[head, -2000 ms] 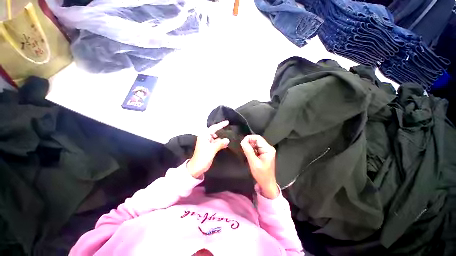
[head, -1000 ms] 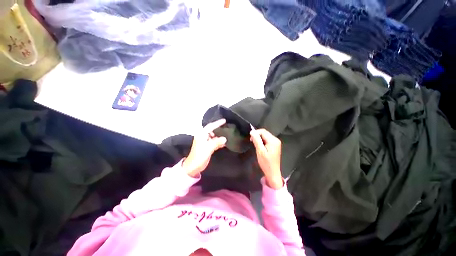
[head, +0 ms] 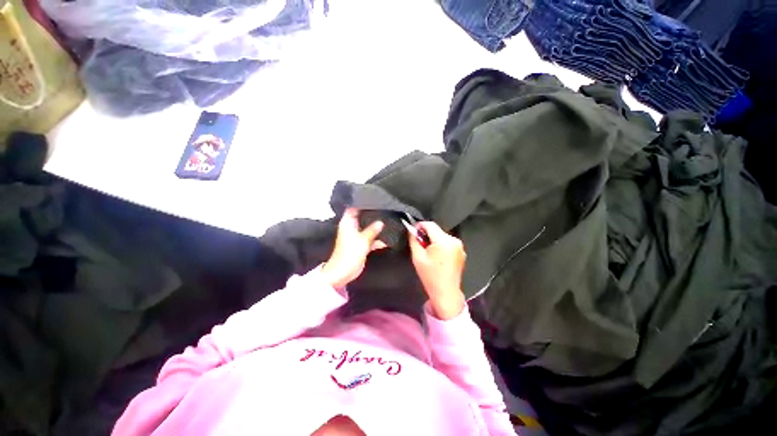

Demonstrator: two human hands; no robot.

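A dark olive garment (head: 528,179) lies crumpled on the table and hangs over its near edge. My left hand (head: 351,249) grips a folded edge of it, thumb on the near side. My right hand (head: 439,262) is just right of it and holds small thread snips (head: 411,228), whose pale metallic tip points up and left at the cloth edge. The snips' handle is mostly hidden in the fingers. A thin pale zipper line (head: 513,258) runs over the cloth right of my right hand.
A dark blue phone (head: 207,146) lies on the white table (head: 341,102). A translucent plastic bag (head: 183,51) is at upper left, a yellow bag (head: 38,77) at the far left. Stacked jeans (head: 630,51) are at upper right. More dark green cloth (head: 94,298) lies below the table at left.
My right hand moved up, then back down and left, and the snips' tip now shows. My left hand's fingers closed on the cloth edge, which folded over. The camera view shifted slightly.
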